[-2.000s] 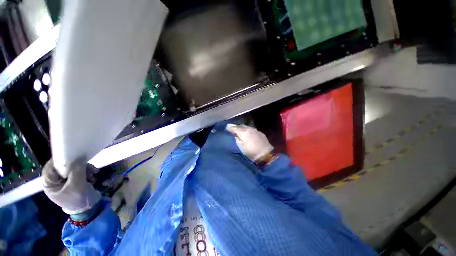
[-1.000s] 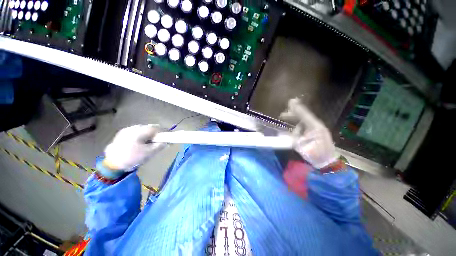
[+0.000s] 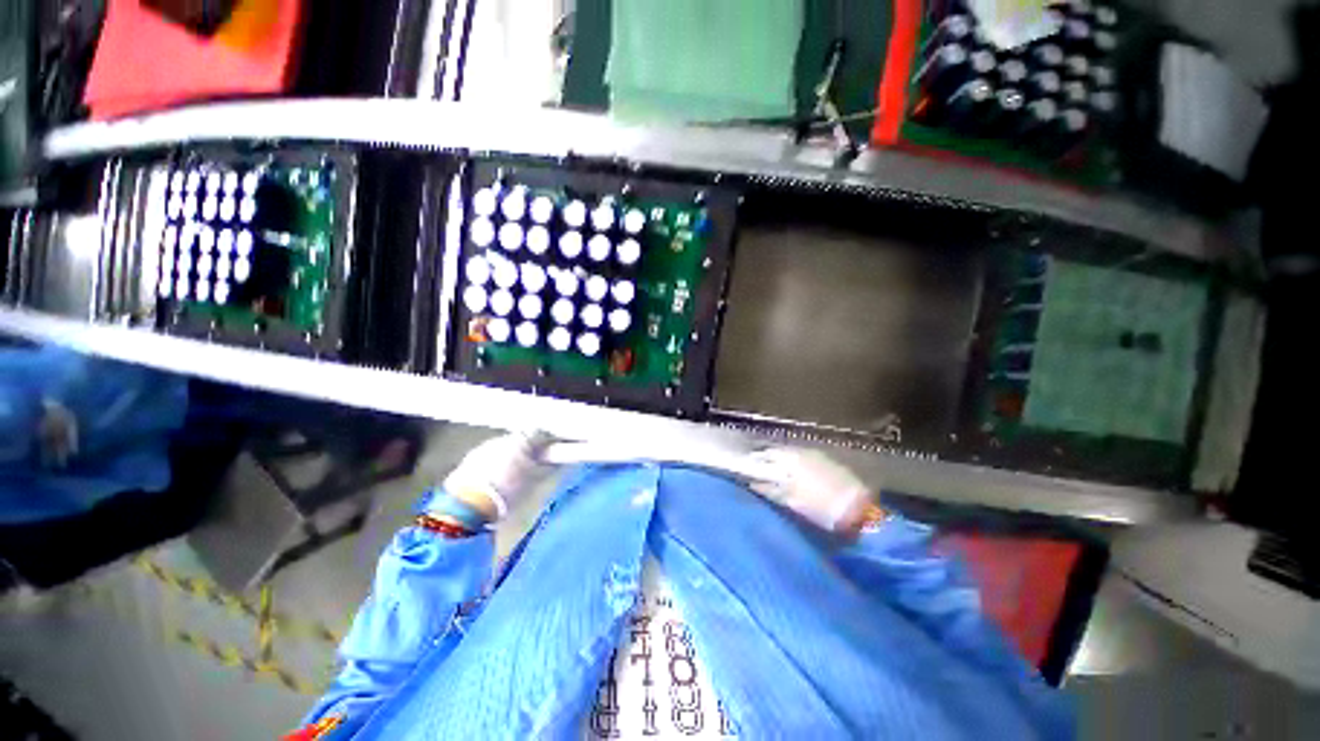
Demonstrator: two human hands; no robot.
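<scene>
A white sheet (image 3: 652, 455) is seen nearly edge-on, close against my blue coat at the near conveyor rail. My left hand (image 3: 497, 471), in a white glove, grips its left end. My right hand (image 3: 814, 487), also gloved in white, holds its right end. Beyond it, a circuit board (image 3: 669, 311) with rows of white-topped capacitors (image 3: 550, 271) sits in a black carrier (image 3: 709, 290) on the conveyor. The undersides of both hands and the face of the sheet are hidden.
Another capacitor board (image 3: 301, 268) lies left. A green cover sheet (image 3: 1107, 348) covers a board at right. Across the far rail are green sheets (image 3: 702, 58), a red mat (image 3: 196, 58) and a sample board (image 3: 1021, 80). A red panel (image 3: 1021, 586) is below right. A person's blue sleeve (image 3: 87, 434) shows left.
The white sheet, first held upright at left by my left hand alone, is now low before my body in both hands. My view has turned and shows more of the far bench.
</scene>
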